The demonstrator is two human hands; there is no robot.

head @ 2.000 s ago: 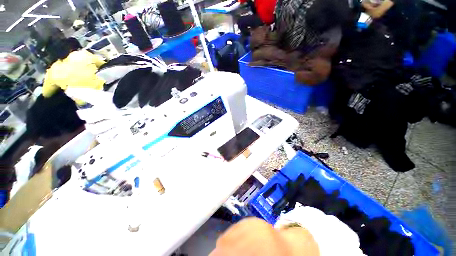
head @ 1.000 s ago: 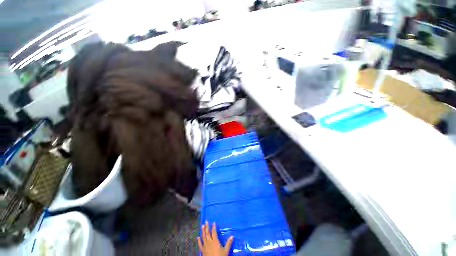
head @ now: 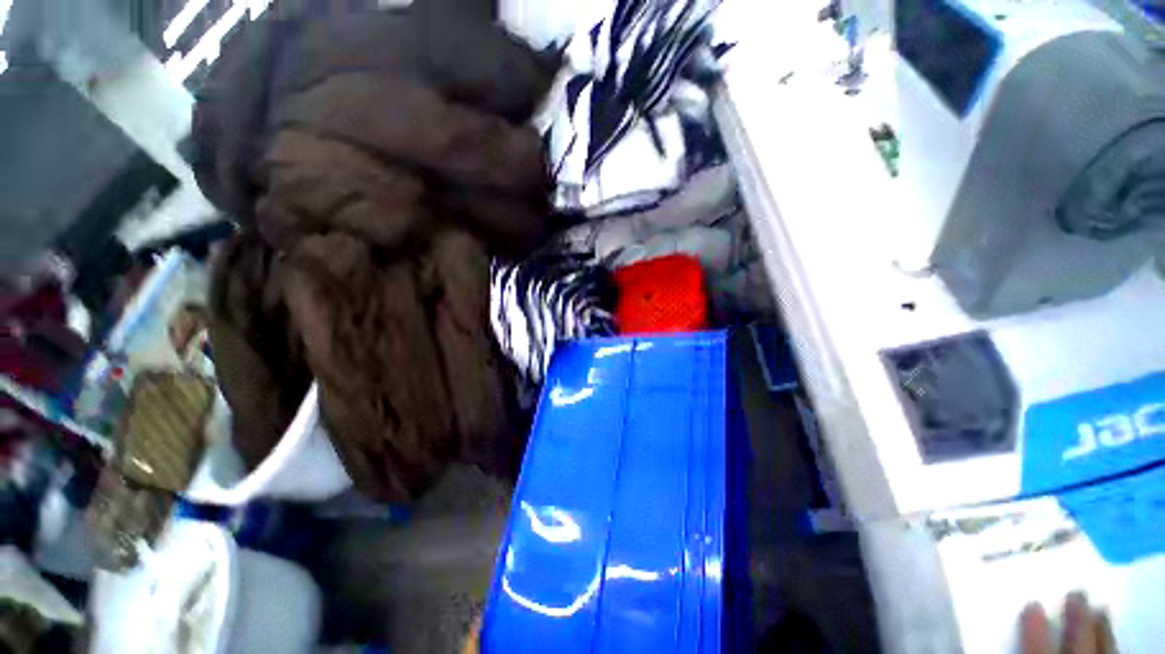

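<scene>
The blue plastic crate point(head: 613, 511) stands in front of me in the lower middle, its smooth ribbed surface towards me. A small skin-coloured sliver at its lower left edge may be my left hand point(head: 474, 635); it is almost wholly cut off. Blurred fingertips, which look like my right hand point(head: 1067, 629), show at the bottom right over the white table; the rest is out of the picture, so its hold is hidden.
A large brown fabric pile point(head: 371, 230) hangs over a white tub at left. Striped black-and-white panels point(head: 549, 307) and a red basket point(head: 662, 294) lie beyond the crate. The white sewing table point(head: 818, 294) with a machine point(head: 1060, 166) runs along the right.
The view has swung from the machine and fabric crate to the blue crate and brown pile, then closer. The left hand, spread on the crate a second ago, has mostly left the picture; fingertips appear at right.
</scene>
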